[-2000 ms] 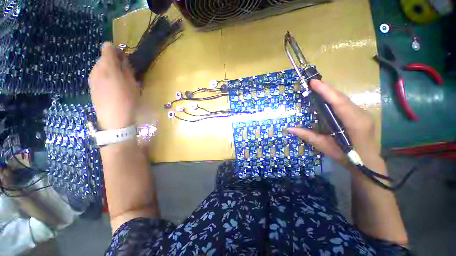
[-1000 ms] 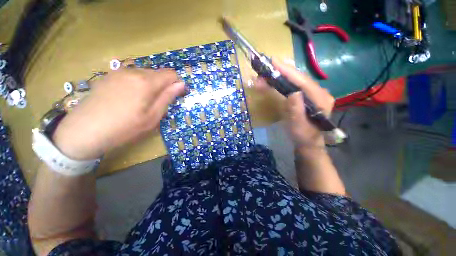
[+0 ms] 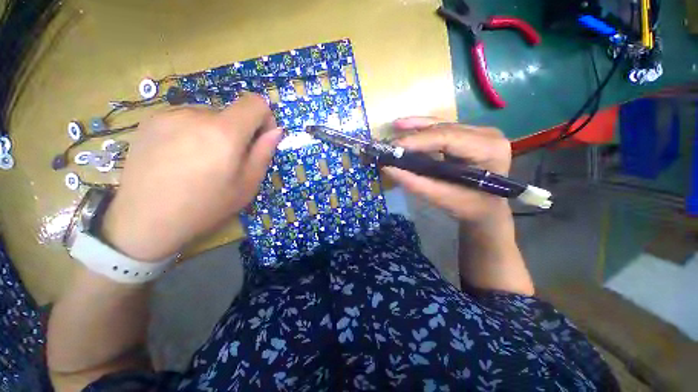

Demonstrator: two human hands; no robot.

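Observation:
The blue circuit board panel (image 3: 314, 199) lies on the tan board, its lower edge against the floral clothing. My left hand (image 3: 203, 168) is over the panel's left part, thumb and fingertip pinched together; what they pinch is too small to make out. My right hand (image 3: 451, 164) holds the black soldering iron (image 3: 436, 164), its metal tip pointing left and low over the panel, just right of my left fingertips. Round white components (image 3: 148, 88) on dark wires trail left from the panel, partly hidden by my left hand.
Red-handled pliers (image 3: 481, 57) lie open on the green mat (image 3: 536, 92) at the upper right. A black tool with blue and yellow parts (image 3: 647, 31) is at the top right. A dark wire bundle (image 3: 21, 50) lies at the upper left on the tan board (image 3: 207, 31).
My left hand has come from the wire bundle to the panel. The iron has swung from pointing up to pointing left, its tip now over the panel. The view has shifted right.

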